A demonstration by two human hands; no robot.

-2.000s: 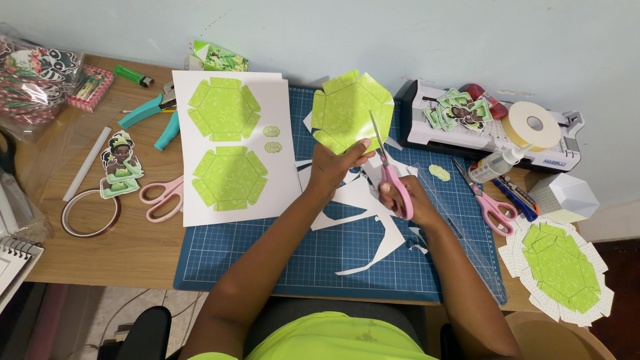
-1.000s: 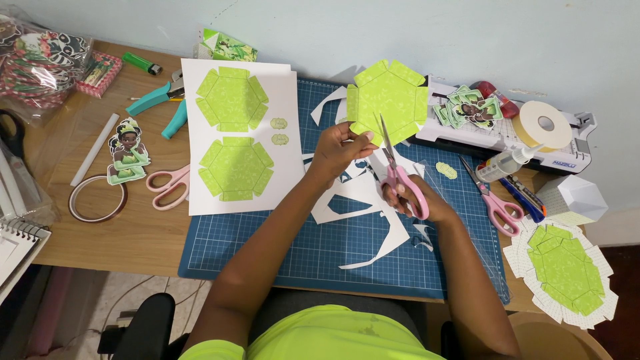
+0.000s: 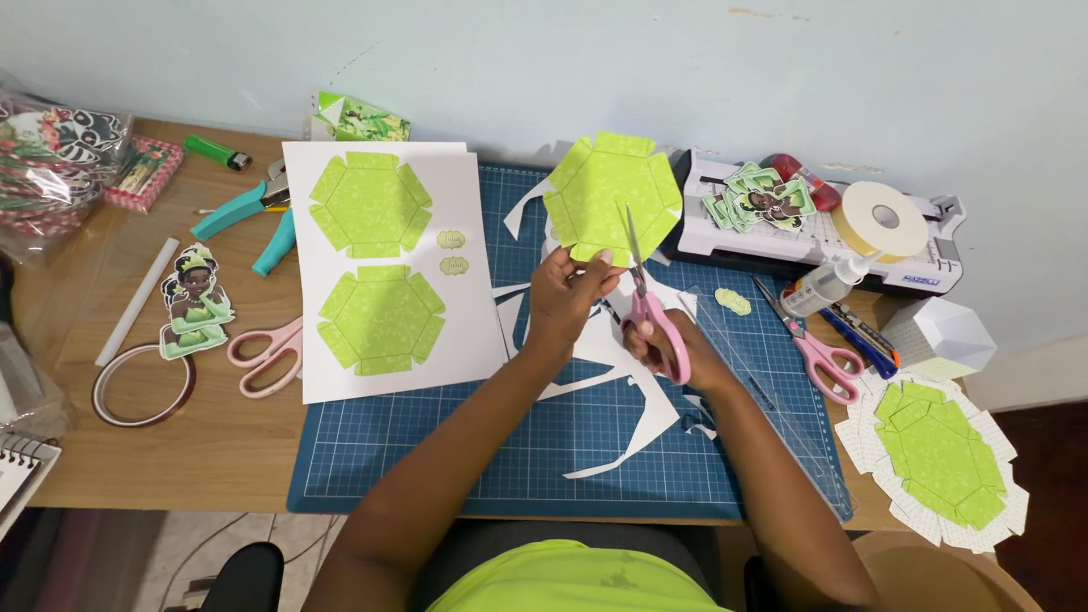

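Observation:
My left hand point(image 3: 571, 293) pinches the lower edge of a green hexagonal paper cutout with tabs point(image 3: 610, 197), held up above the mat. In my right hand point(image 3: 671, 344) is a pair of pink-handled scissors point(image 3: 654, 319); the blades point up at the cutout's lower right part, and whether they touch the paper I cannot tell. White paper offcuts point(image 3: 650, 416) lie below both hands on the blue cutting mat point(image 3: 408, 459). Left of my hands, a white sheet point(image 3: 395, 387) bears two printed green hexagonal shapes and two small labels.
At right stand a paper trimmer point(image 3: 914, 268) with a tape roll point(image 3: 881, 221), a glue bottle point(image 3: 824, 285), other scissors point(image 3: 824, 365), a clear ruler point(image 3: 765, 399) and stacked cutouts point(image 3: 939, 459). Teal-handled pliers point(image 3: 242, 208), pink scissors point(image 3: 268, 357), a tape ring point(image 3: 143, 384) and character cutouts point(image 3: 195, 306) lie left.
The green cutout has been turned in my left hand. My right hand with the scissors has stayed close to its lower edge.

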